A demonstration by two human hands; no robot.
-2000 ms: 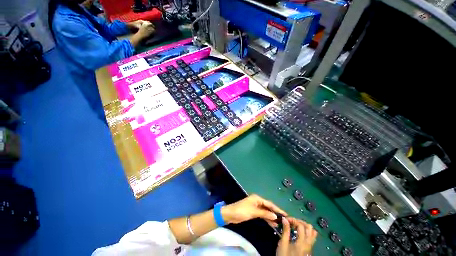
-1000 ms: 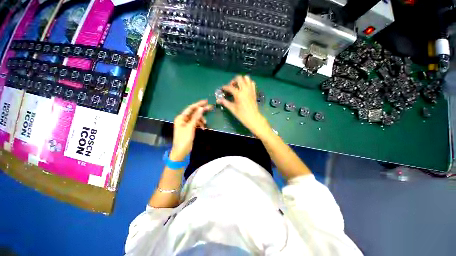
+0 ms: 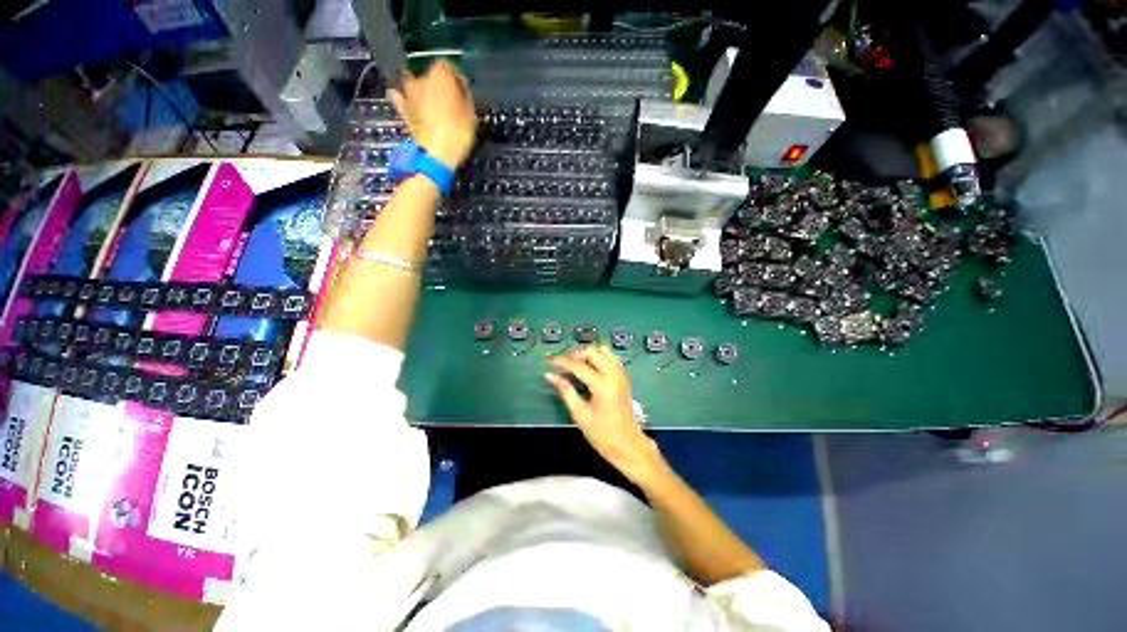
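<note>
Round black parts [image 3: 656, 342] stand in a spaced row on the green mat, with tiny silvery specks beside them. My right hand [image 3: 598, 393] is just in front of the row's middle, palm down, fingers a little apart, with nothing visible in it. My left hand [image 3: 438, 111] reaches far forward over the back left of the clear plastic trays [image 3: 531, 185], which hold rows of dark parts. Its fingertips are blurred, and I cannot tell if they hold anything.
A pale metal screw feeder [image 3: 677, 228] stands right of the trays, a white control box [image 3: 797, 124] behind it. Circuit boards [image 3: 840, 253] lie heaped at right. Black part strips [image 3: 155, 352] lie on printed cardboard [image 3: 204, 482] at left. An electric screwdriver [image 3: 949, 136] is at back right.
My left hand has moved from the row forward over the trays. My right hand has let go of a small part near the row's left end and drawn back towards the bench's front edge.
</note>
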